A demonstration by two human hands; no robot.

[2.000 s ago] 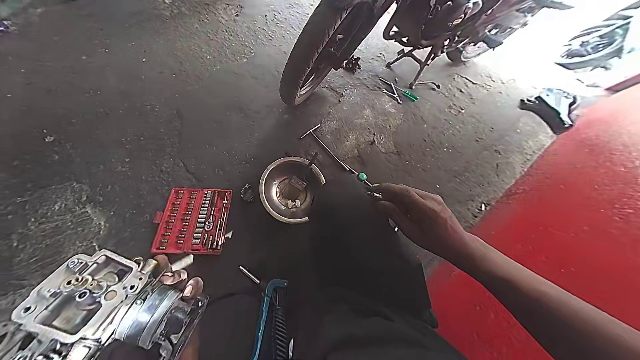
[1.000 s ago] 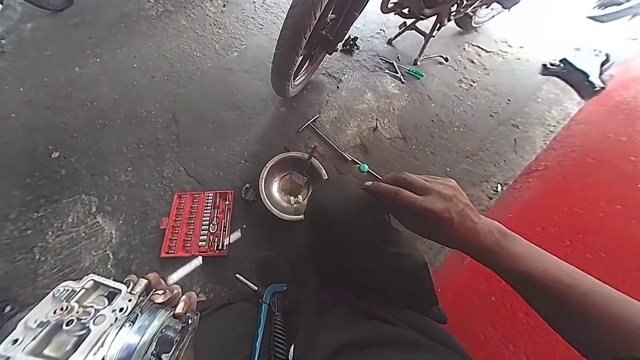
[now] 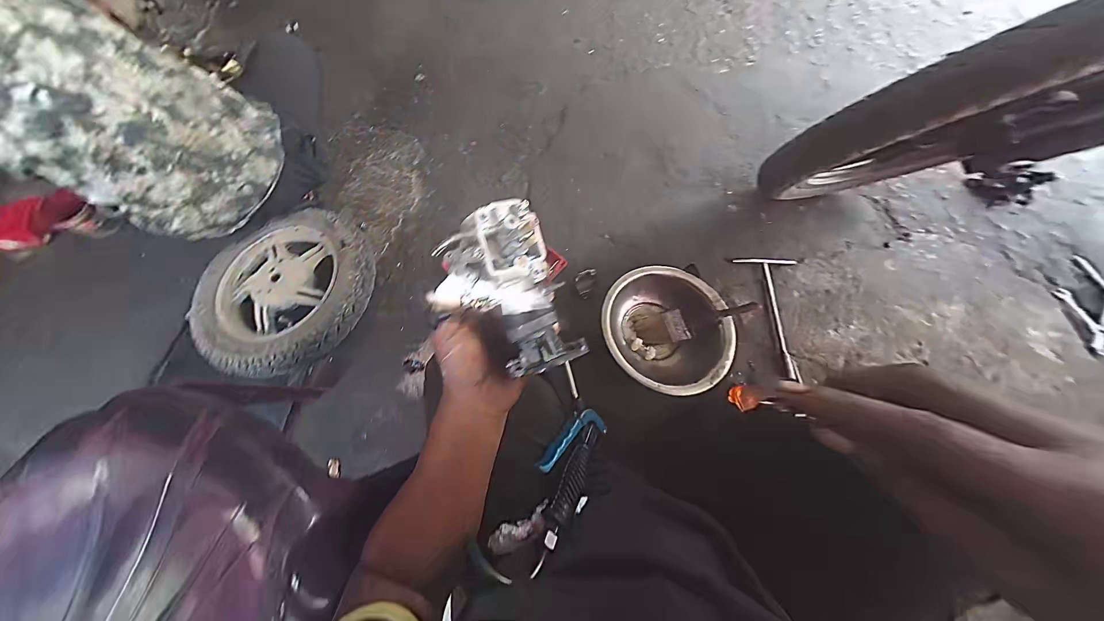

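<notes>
My left hand [image 3: 474, 366], at centre, is closed around a metal carburetor [image 3: 517, 267] held above the floor. My right hand [image 3: 819, 410] is blurred, with its fingers closed on a small metal tool that has an orange end [image 3: 743, 397]. That end is just below the right rim of a round metal bowl [image 3: 611, 319], which contains small parts. Beyond the fingers a T-handle wrench [image 3: 776, 319] lies on the floor, its lower end beside my right hand. A red case edge [image 3: 556, 261] shows behind the carburetor, which hides most of it. A blue-handled tool [image 3: 565, 444] rests by my legs.
A loose wheel with a tyre [image 3: 280, 293] lies at the left, near a mottled, patterned surface [image 3: 138, 121]. Shiny purplish bodywork or covering [image 3: 164, 500] fills the lower left. A motorcycle's tyre [image 3: 931, 103] stands at the upper right, with metal tools [image 3: 1078, 310] on the floor below it.
The view has swung left, bringing the loose wheel into sight. The carburetor is now in front of the red socket case, which showed fully before. An orange end shows at my right hand, where a green one showed.
</notes>
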